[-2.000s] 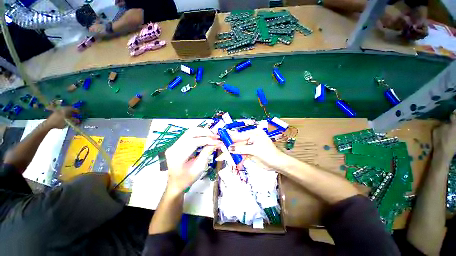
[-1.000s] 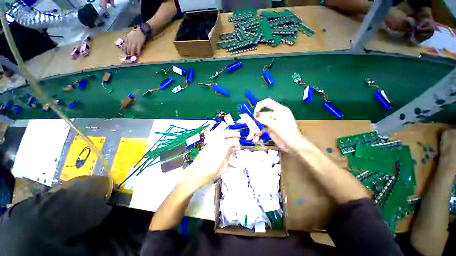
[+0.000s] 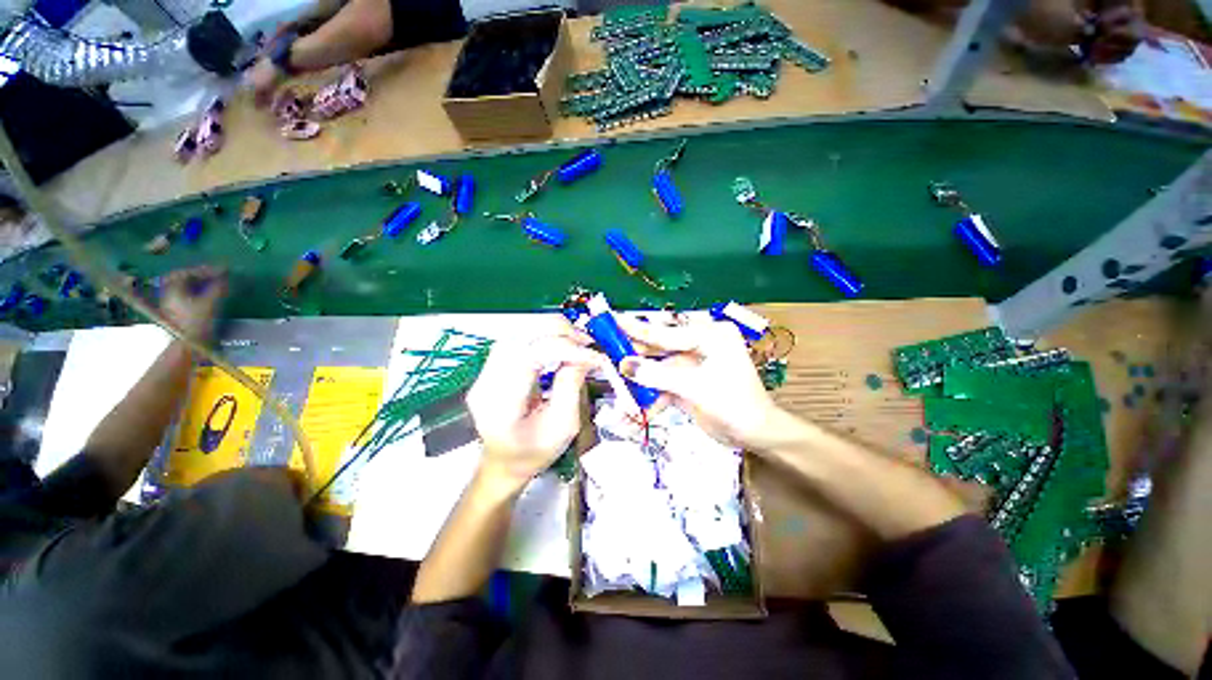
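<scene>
My right hand [image 3: 702, 376] holds a blue battery cell [image 3: 615, 348] tilted above the back of the open carton [image 3: 760, 558]. My left hand [image 3: 528, 401] is at the cell's left side, fingers bent towards its upper part; the fingertips seem to touch it. A thin red wire hangs from the cell's lower end. White slips [image 3: 651, 511] fill the carton. More blue cells lie behind my hands, partly hidden by them, and one with a white label [image 3: 739, 319] lies just right of them.
Blue cells with wires lie along the green conveyor belt [image 3: 877, 199]. Green PCB panels [image 3: 1023, 432] are stacked on the right. Green strips [image 3: 423, 396] and a dark flat plate [image 3: 449, 428] lie on the left. Neighbours' arms are at both sides. A grey post [image 3: 1110, 259] stands right.
My hands have come together around a blue cell above the carton; a second ago they were apart among the cells. Cells on the belt have shifted left. A neighbour's hand now reaches the belt.
</scene>
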